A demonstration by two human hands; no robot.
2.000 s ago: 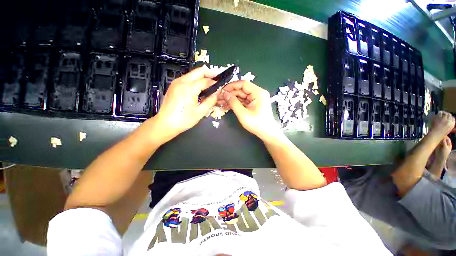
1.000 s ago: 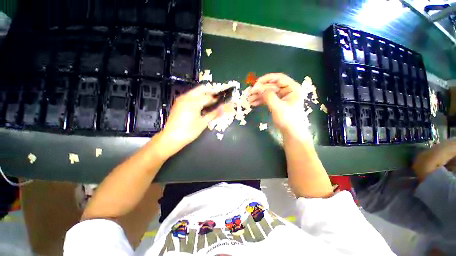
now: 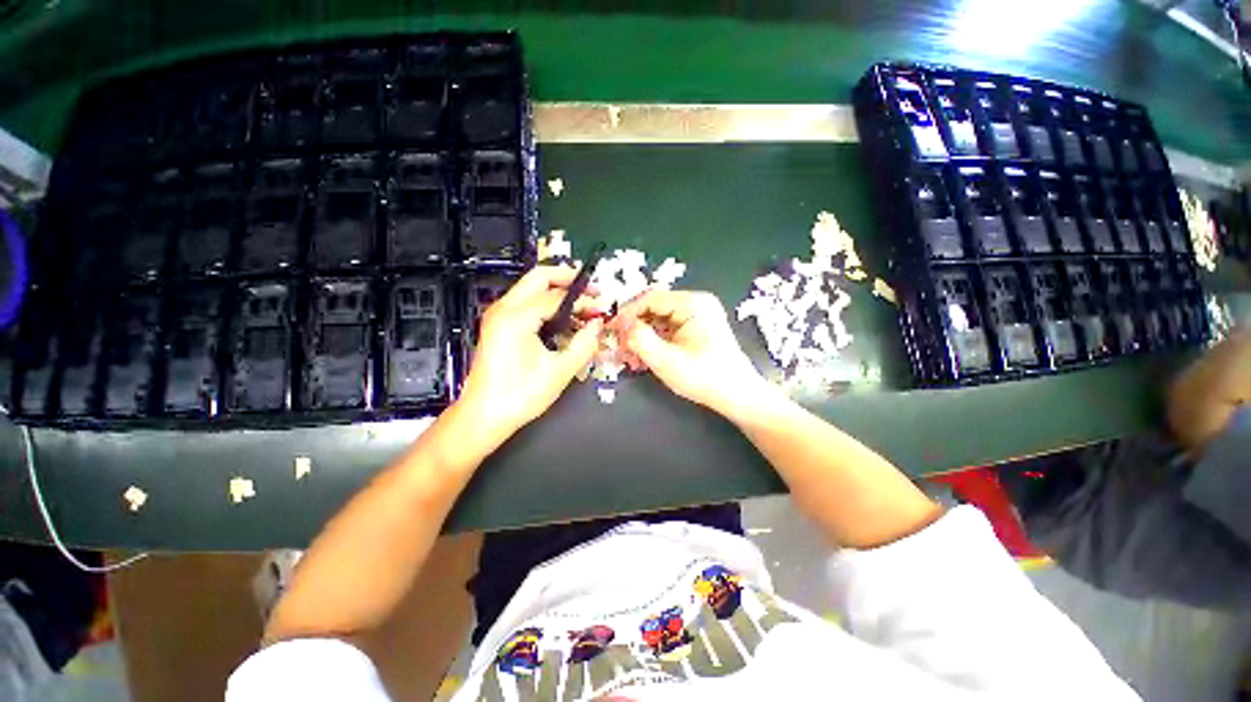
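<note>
My left hand (image 3: 519, 346) holds a black phone housing (image 3: 571, 302), tilted on edge between thumb and fingers, over the bench. My right hand (image 3: 682, 346) is close beside it, with thumb and fingertips bent together at the housing's right side. A tiny orange-red piece (image 3: 600, 318) shows at the meeting fingertips; which hand pinches it I cannot tell. The near pile of small pieces (image 3: 628, 276), white-cream, lies just behind and under my hands. The far pile of small pieces (image 3: 799, 313) lies right of my right hand.
The left blister tray (image 3: 281, 422) and right blister tray (image 3: 947, 316) hold housings in pockets. Loose scraps (image 3: 242, 488) lie at the front left edge. A white cable (image 3: 48, 514) hangs at the left. A purple-rimmed item (image 3: 11, 268) is cut off. Another person's arm (image 3: 1218, 391) is at the right.
The view has shifted. My right hand has moved left from near the far pile to the housing. The orange-red piece, before at my right fingertips, now shows beside the housing.
</note>
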